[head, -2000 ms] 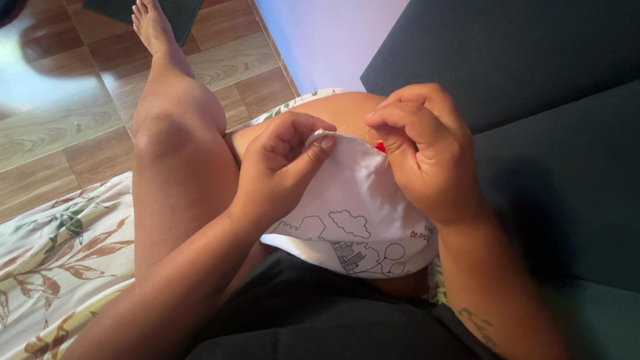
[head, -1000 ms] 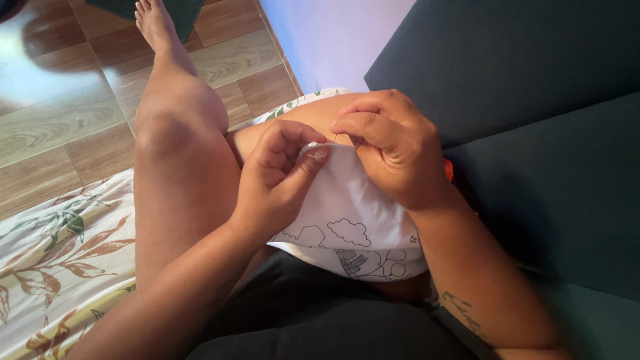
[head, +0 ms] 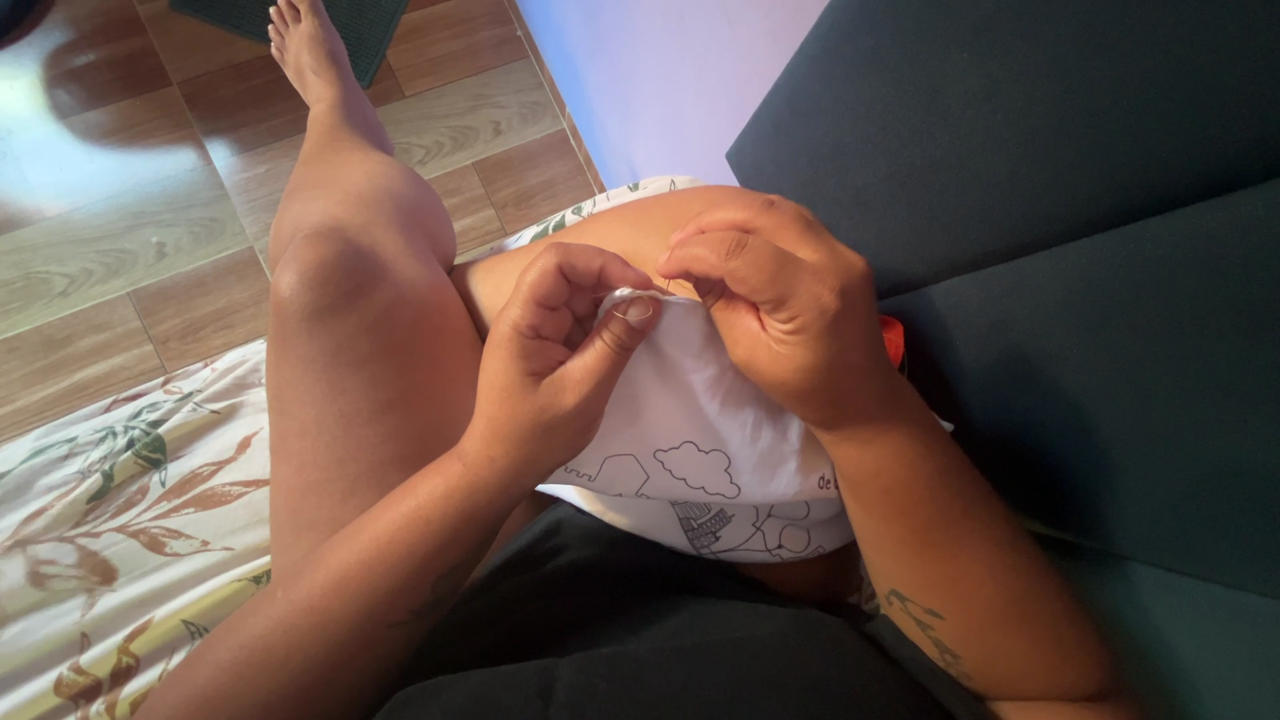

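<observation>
A white cloth [head: 740, 400] printed with black line drawings lies across my lap, its lower part folded over. My left hand [head: 560, 350] pinches the cloth's upper edge between thumb and forefinger, with a fine loop of thread [head: 632, 312] over the thumb. Close on the right, my right hand [head: 785, 310] has thumb and forefinger together at the same edge. A thin line, a needle or taut thread, runs down from those fingertips to the cloth; which of the two cannot be told. A red item [head: 892, 340] shows partly behind my right wrist.
Dark upholstered cushions [head: 1050, 180] stand along the right side. A leaf-patterned fabric [head: 150, 500] spreads under my legs at the left. Beyond are a wood-look tiled floor [head: 470, 110], a dark green mat [head: 375, 40] and a pale wall [head: 650, 80].
My right hand was farther right two seconds ago, with red beside its fingers, and has moved in toward my left hand. My left hand keeps its pinch on the cloth edge.
</observation>
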